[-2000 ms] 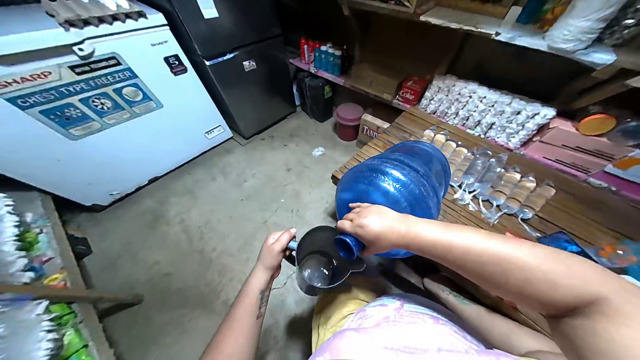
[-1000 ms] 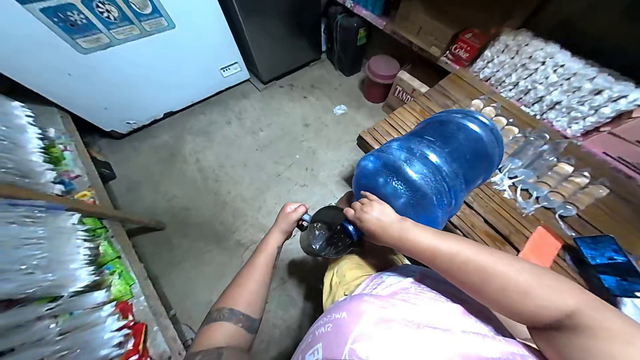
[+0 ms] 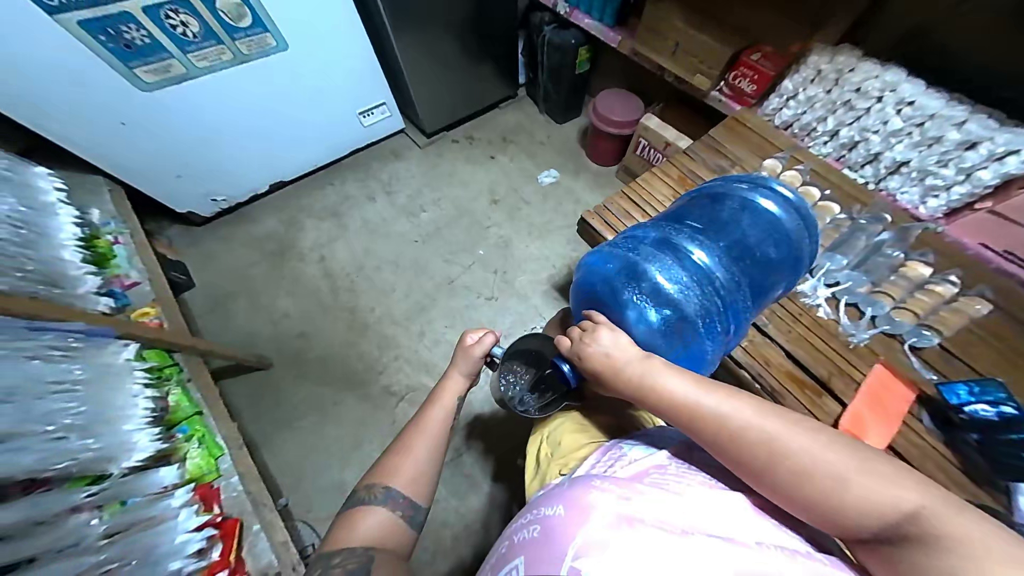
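Note:
My left hand (image 3: 476, 357) is closed around the handle of a dark, see-through pitcher (image 3: 520, 384), which holds some bubbly water. A large blue water jug (image 3: 696, 264) lies tilted on its side at the edge of the slatted wooden table (image 3: 780, 340), its neck pointing down into the pitcher's mouth. My right hand (image 3: 596, 352) grips the jug at its neck, beside the pitcher's rim. Clear plastic bags of water (image 3: 868, 240) tied at the ends and bags with tan rounds (image 3: 920, 300) lie on the table behind the jug.
A white chest freezer (image 3: 200, 120) stands at the upper left. A shelf with hanging packets (image 3: 180, 400) runs along the left. An orange item (image 3: 880, 404) and a phone (image 3: 980, 400) lie on the table at right. A lidded red bucket (image 3: 614, 124) stands on the concrete floor beyond the table.
The view has shifted down and closer to the table. The jug stays tilted into the pitcher, with both hands keeping their holds.

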